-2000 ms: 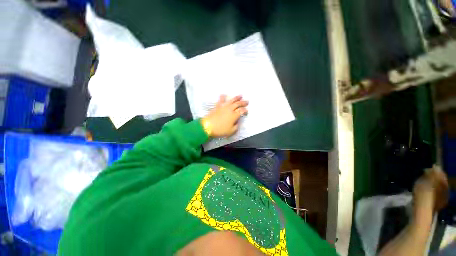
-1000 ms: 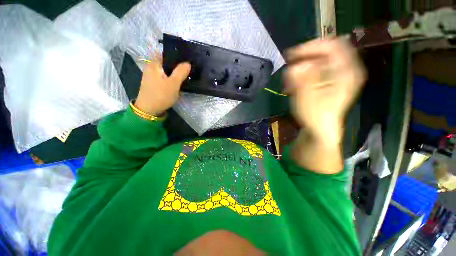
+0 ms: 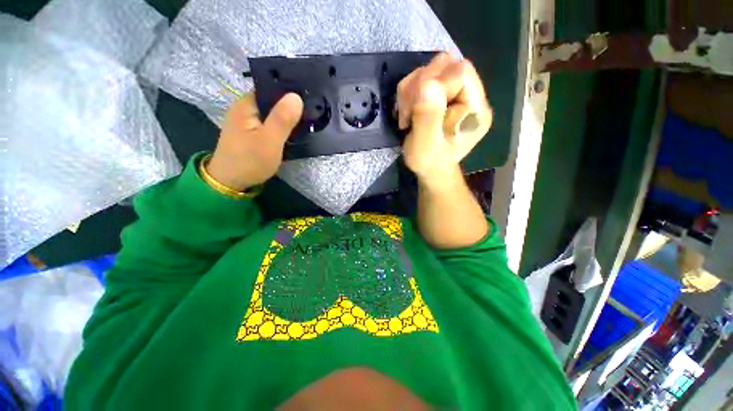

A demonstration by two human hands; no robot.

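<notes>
A black socket unit (image 3: 341,140) with round recessed outlets is held level over a whitish bubble wrap sheet (image 3: 321,24). My left hand (image 3: 251,140) grips its left end, thumb on the face beside an outlet. My right hand (image 3: 442,112) is curled in a fist over the right end and covers the right outlet. The round tan end of a short hand tool (image 3: 468,122) shows from the fist; its working end is hidden. A thin yellow lead sticks out near the unit's left end.
Crumpled translucent wrap (image 3: 72,120) lies on the left of the dark green bench. A blue bin with clear plastic (image 3: 56,321) is at lower left. A chipped white metal frame (image 3: 526,120) runs along the right. Beyond it, another socket unit (image 3: 563,303) lies by white wrap.
The socket unit came into view over the wrap sheet in my left hand. My right hand moved from the right side, blurred, onto the unit's right end.
</notes>
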